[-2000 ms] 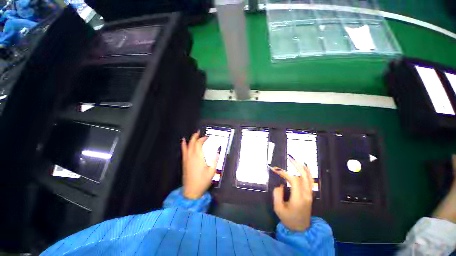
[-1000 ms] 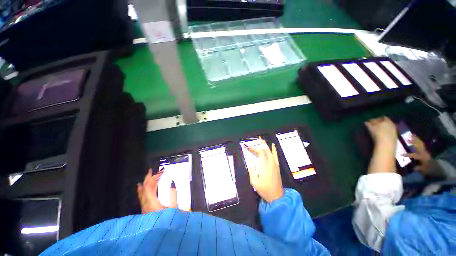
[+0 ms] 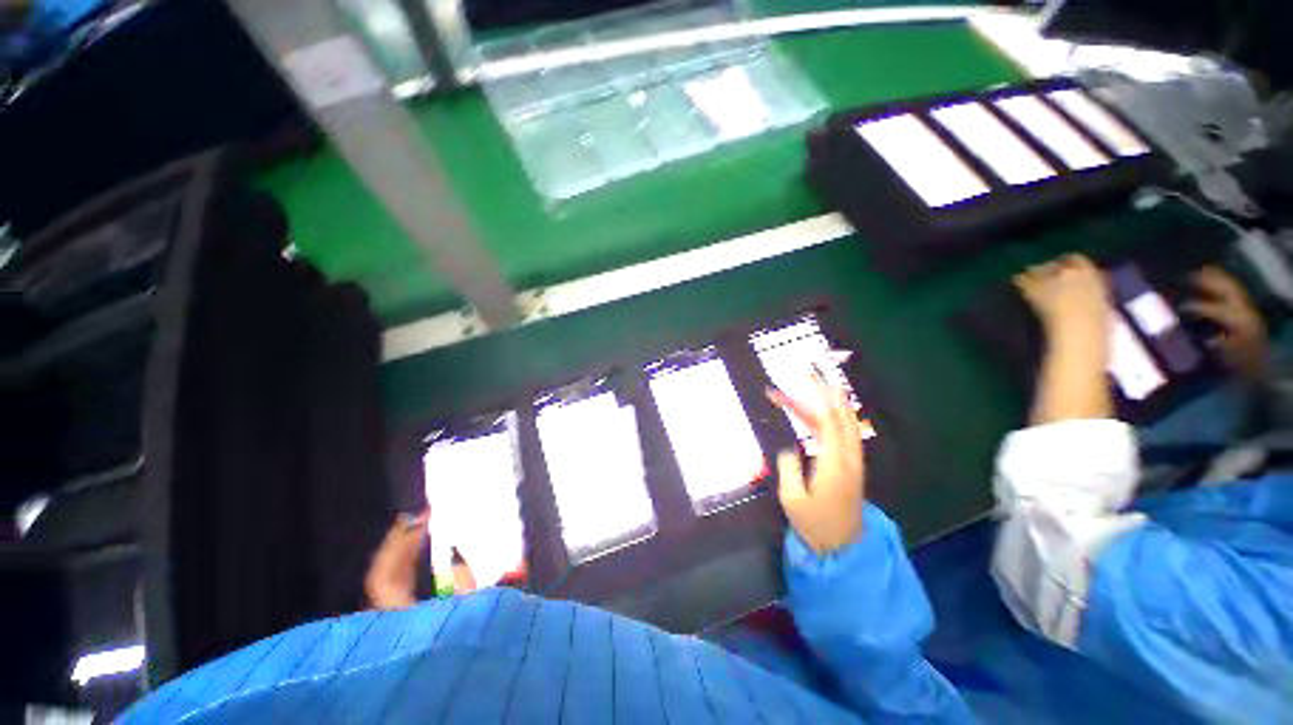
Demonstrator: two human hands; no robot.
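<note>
A black foam tray [image 3: 681, 560] in front of me holds a row of smartphones with bright white screens. My left hand [image 3: 411, 561] is at the lower left of the leftmost smartphone [image 3: 477, 489], its fingers apart and partly hidden behind my blue sleeve. The second smartphone [image 3: 596, 467] and the third smartphone [image 3: 705, 429] lie untouched. My right hand [image 3: 825, 470] is over the rightmost smartphone [image 3: 797, 354], its fingers spread on or just above the screen. I cannot tell whether they touch.
A tall stack of black trays [image 3: 255, 425] stands at the left. A clear plastic blister tray [image 3: 638, 121] lies on the green belt behind a grey post [image 3: 404, 170]. A black tray stack [image 3: 908, 213] with lit phones is at upper right. A neighbour's hands [image 3: 1071, 305] work at the right.
The view has shifted, bringing the right side in. My right hand has moved from the third smartphone to the rightmost one. My left hand stays at the leftmost smartphone, now lower on it.
</note>
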